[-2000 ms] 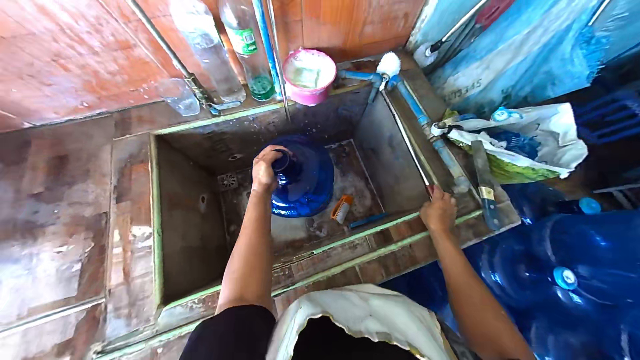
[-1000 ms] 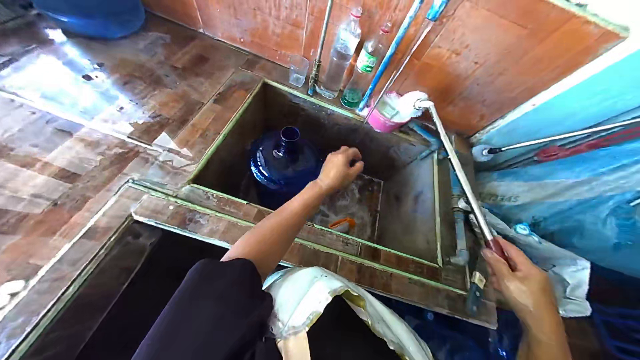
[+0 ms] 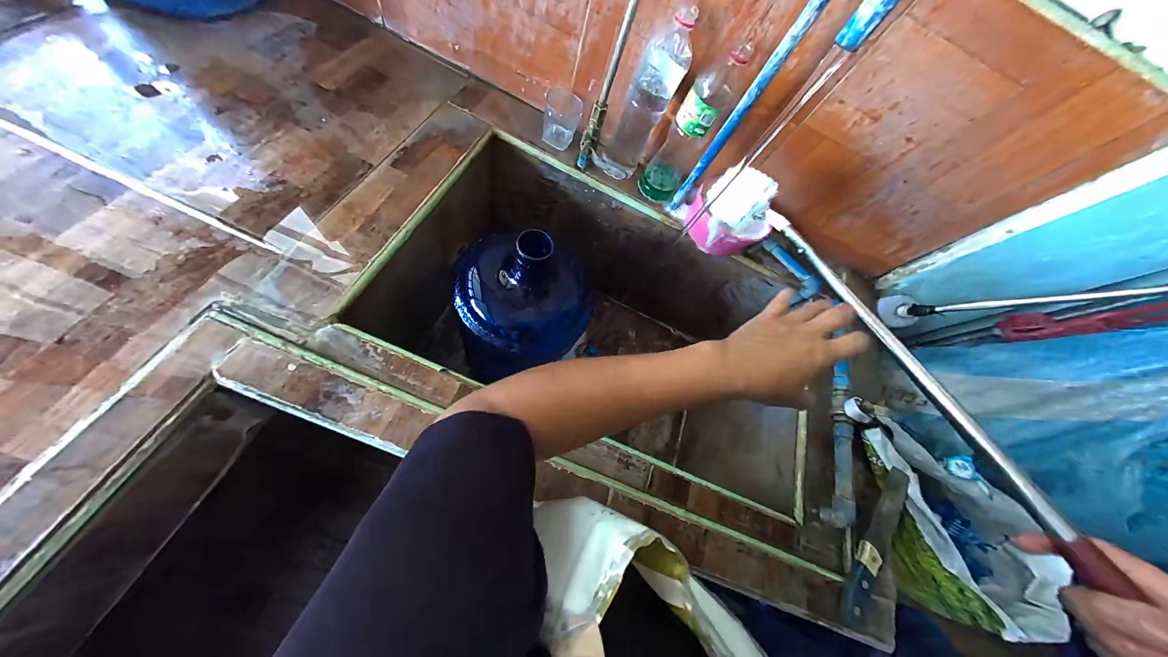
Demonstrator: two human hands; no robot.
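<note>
My right hand (image 3: 1109, 584) is closed around the dark red handle of a long metal-rod brush (image 3: 940, 401). The brush's white head (image 3: 744, 199) rests at the mouth of a pink tub (image 3: 721, 233) on the basin's back edge. My left hand (image 3: 794, 351) reaches across the basin with its fingers spread, near the rod and the blue pipe, and holds nothing. A blue water jug (image 3: 522, 297) stands upright in the tiled basin (image 3: 639, 210), its neck uncapped. Part of its lower side is hidden behind my left forearm.
Behind the basin stand a clear plastic bottle (image 3: 648, 91), a bottle with a green label (image 3: 695, 119), a plastic cup (image 3: 561, 119) and upright pipes. On the right ledge lie a blue valved pipe (image 3: 841, 438) and a knife (image 3: 874, 547), beside an open sack (image 3: 990, 547). A dark second basin (image 3: 182, 529) is at lower left.
My left hand has let go of the jug's neck and moved right across the basin. The brush head, earlier by the pipe at the corner, is now at the pink tub. The view has swung.
</note>
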